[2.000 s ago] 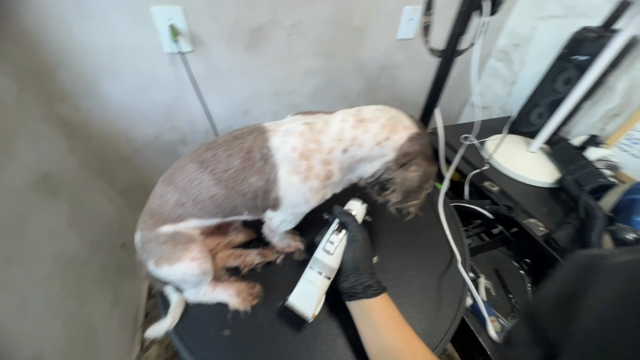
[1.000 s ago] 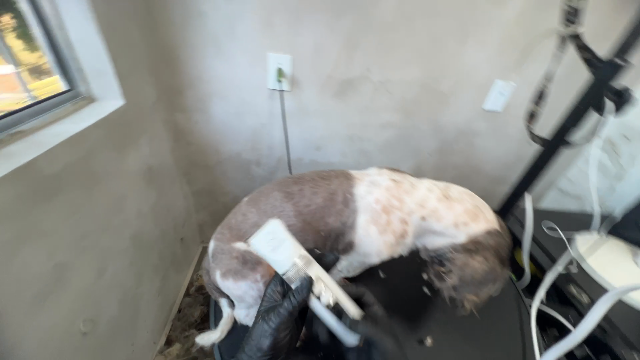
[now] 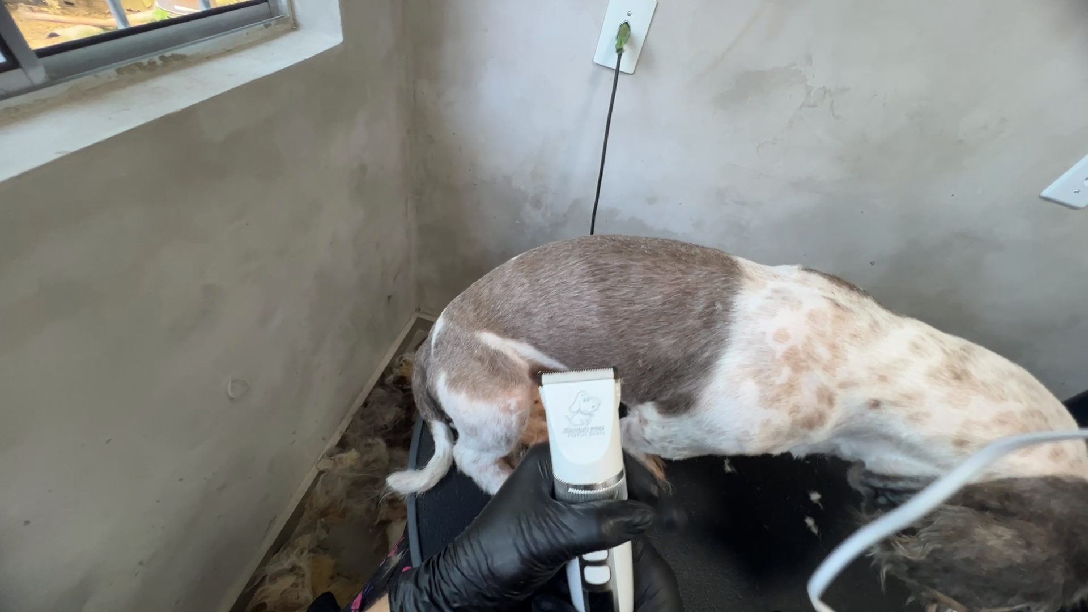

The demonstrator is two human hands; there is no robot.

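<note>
A white electric pet clipper (image 3: 586,433) stands upright at the lower middle, its toothed metal blade uppermost. My left hand (image 3: 527,531), in a black glove, is closed around it from the left, thumb across the front below the blade. Partly hidden behind the clipper, my right hand (image 3: 654,565), also black-gloved, grips its lower body from the right. Beyond my hands a short-clipped brown and white dog (image 3: 595,297) stands or crouches on a black grooming table (image 3: 722,527). Its shaggy head hangs low at the right, and its tail is at the left.
A white cable (image 3: 901,514) curves across the lower right. Cut fur (image 3: 340,501) lies on the floor between the table and the left wall. Behind the dog, a black cord (image 3: 605,144) is plugged into a wall outlet (image 3: 625,38). A window (image 3: 127,34) is at the upper left.
The clipper was in my right hand alone two seconds ago; now both hands hold it, blade up. A white piece seen beside the clipper one second ago is out of sight. The view has swung left.
</note>
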